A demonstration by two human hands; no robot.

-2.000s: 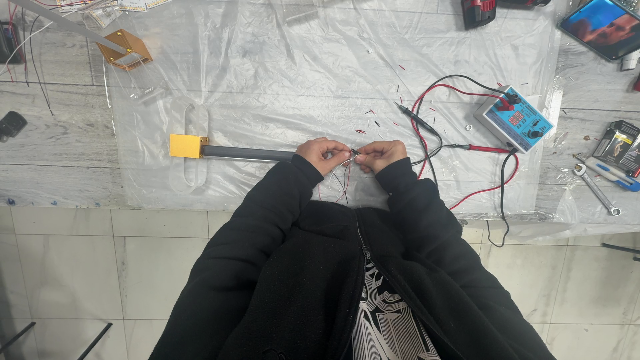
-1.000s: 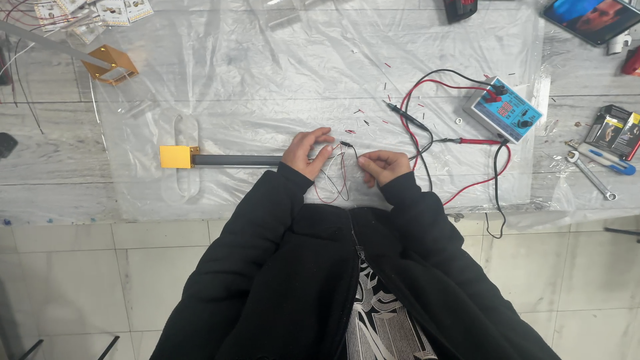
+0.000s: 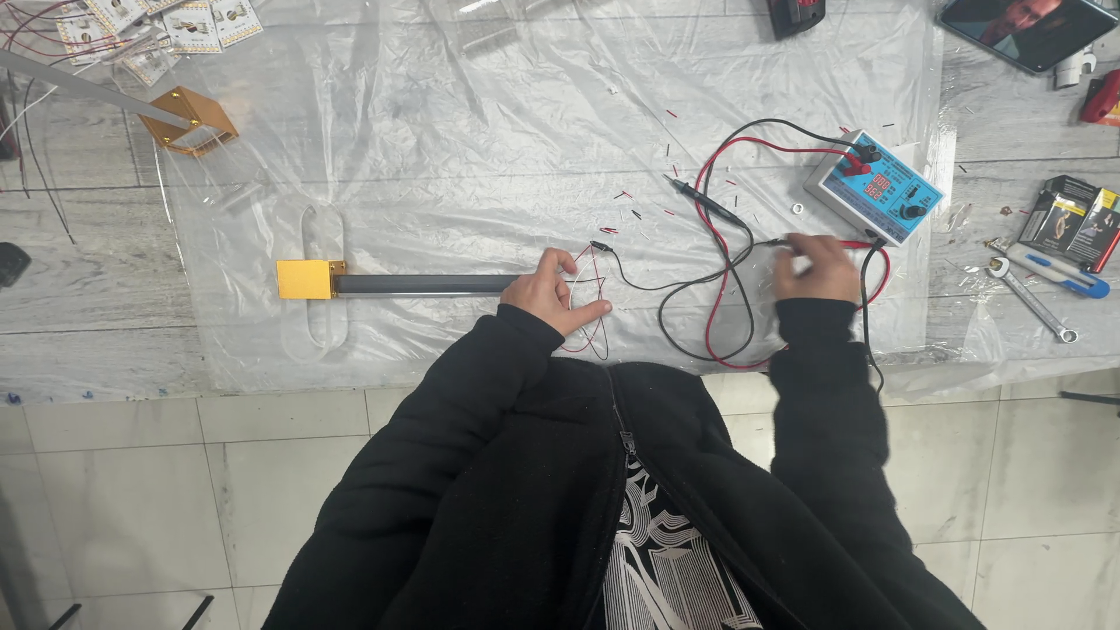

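Note:
My left hand rests with thumb and fingers apart at the right end of a dark bar, beside thin red, white and dark wires. A gold square metal piece caps the bar's left end. Just above the wires lies a small black clip on a black lead. My right hand is at the red test probe; whether its fingers grip it cannot be told. A blue-faced tester with a red lit display has red and black leads plugged in. A black probe lies left of it.
Clear plastic sheeting covers the tabletop, with small wire offcuts scattered on it. At the right are a combination wrench, a blue-and-white utility knife, small boxes and a phone. A gold bracket stands upper left.
My right hand has moved right, from the wires to the red probe. My left hand, earlier pinching at the wires with the right, now has its fingers apart. The black clip lies on the sheet.

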